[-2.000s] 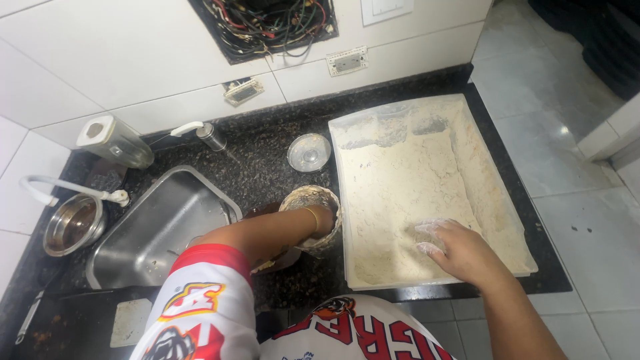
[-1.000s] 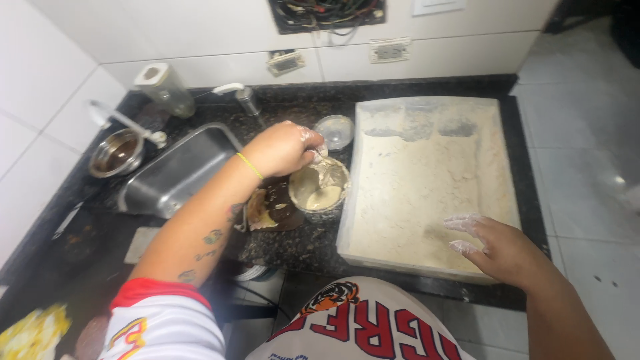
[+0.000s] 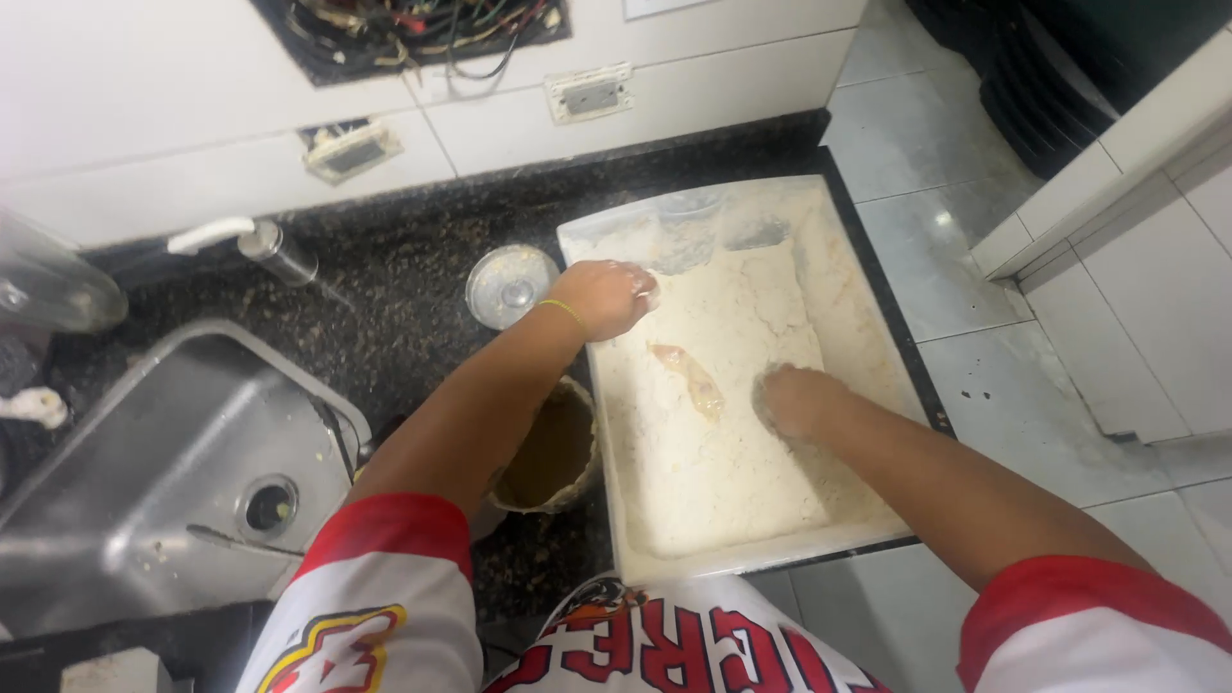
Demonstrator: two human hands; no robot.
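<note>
A white plastic tray holds a thick bed of pale flour. On the flour lies a wet, yellowish battered piece of food. Over the tray's left side, up and left of that piece, is my left hand, its fingers curled and dusted white; whether they hold anything is hidden. To the right of the piece, my right hand has its fingertips down in the flour, so its grip is hidden. A container of batter stands against the tray's left side, partly behind my left forearm.
A round clear lid lies left of the tray on the dark stone counter. Farther left are a steel sink and a small dispenser. Wall sockets and an opening with loose wires are above the counter.
My left hand has moved from the batter container to over the tray. The battered piece now lies on the flour, where none lay before. My right hand's fingers have gone into the flour.
</note>
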